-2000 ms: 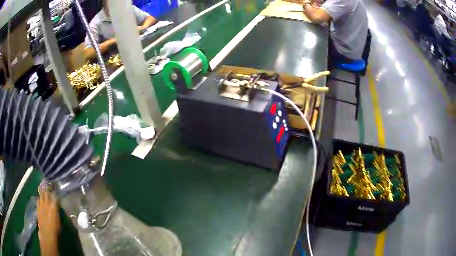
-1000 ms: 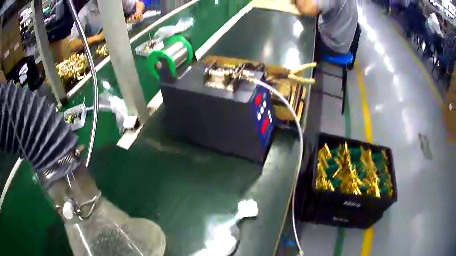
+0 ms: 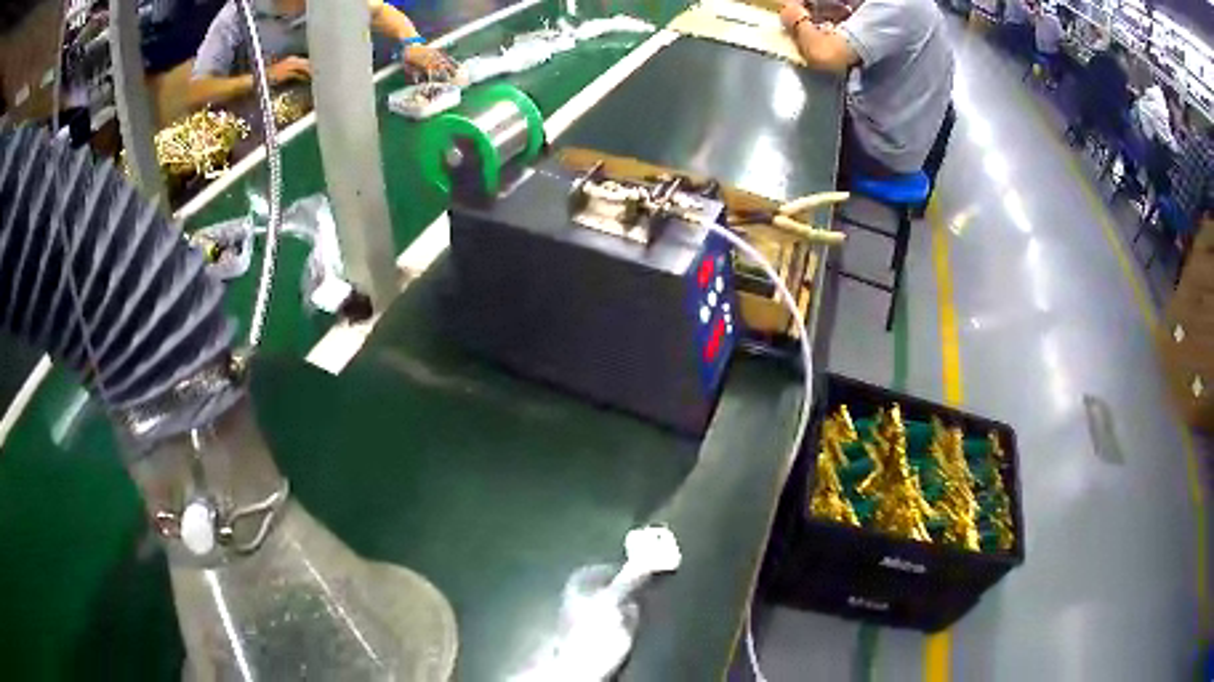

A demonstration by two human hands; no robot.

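Neither of my hands is in view. A white power cord in a crumpled clear plastic bag [image 3: 586,626] lies on the dark green bench mat [image 3: 533,460] near the bottom edge, with a white end piece at its upper right. The clear fume extractor hood [image 3: 313,600] stands left of it and blocks part of the view. The black solder feeder [image 3: 586,300] with red digits sits behind, with a pale feed tube [image 3: 803,333] curving down its right side.
A green solder wire reel [image 3: 486,137] is beside the feeder. A black crate [image 3: 885,573] of brass strips is at right. Pliers with pale handles [image 3: 799,217] lie behind the feeder. A grey ribbed hose [image 3: 120,280] and a metal post [image 3: 353,160] stand at left. Two people [image 3: 899,80] work farther back.
My left hand, at lower left two seconds ago, is out of view. The bagged cord has appeared on the mat by one second ago. Another worker's hand now reaches over the conveyor.
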